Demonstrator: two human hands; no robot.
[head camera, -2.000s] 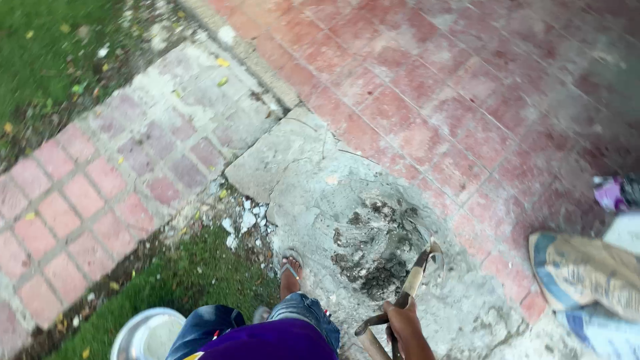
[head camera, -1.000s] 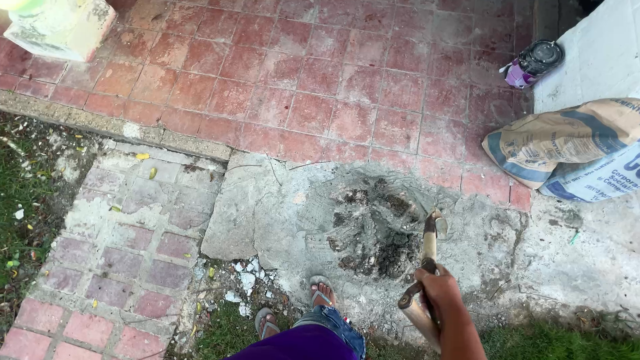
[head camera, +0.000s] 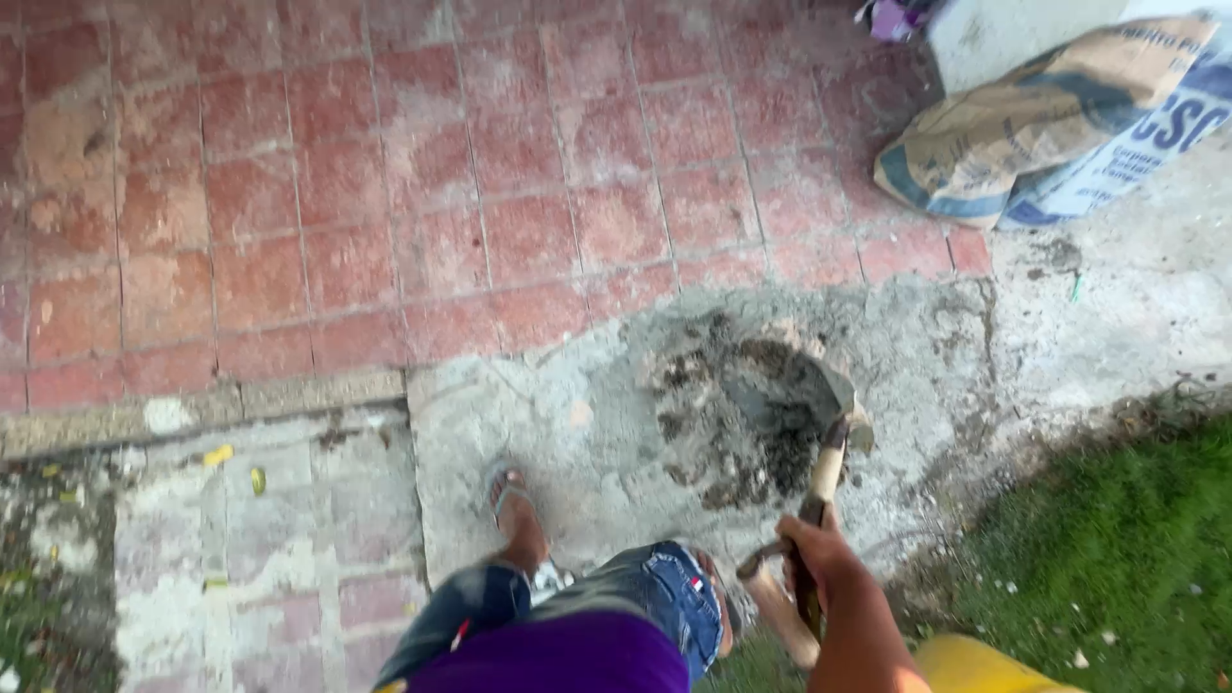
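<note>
My right hand (head camera: 813, 553) grips the dark shaft of a shovel with a wooden handle, beside its curved brown part. The shovel's metal blade (head camera: 849, 399) is at the right edge of a heap of wet grey mortar mix (head camera: 751, 414), which has a hollow and dark lumps in it. The mix lies on a rough concrete strip. My left hand is not in view. Below are my purple shirt (head camera: 568, 659), blue denim shorts (head camera: 674, 597) and a foot in a flip-flop (head camera: 510, 496); the other foot is partly hidden by the shorts.
Red floor tiles (head camera: 433, 192) border the concrete on the far side. A paper cement bag (head camera: 1020, 125) and a printed white-and-blue bag (head camera: 1107, 178) lie at upper right, near a purple item (head camera: 895, 19). Grass (head camera: 1116, 549) is at right. A yellow object (head camera: 982, 669) shows at the bottom edge.
My feet are farther apart than one second ago, one now closer to the mix. The shovel blade, at the heap's right side, now shows more of its face. The view has shifted.
</note>
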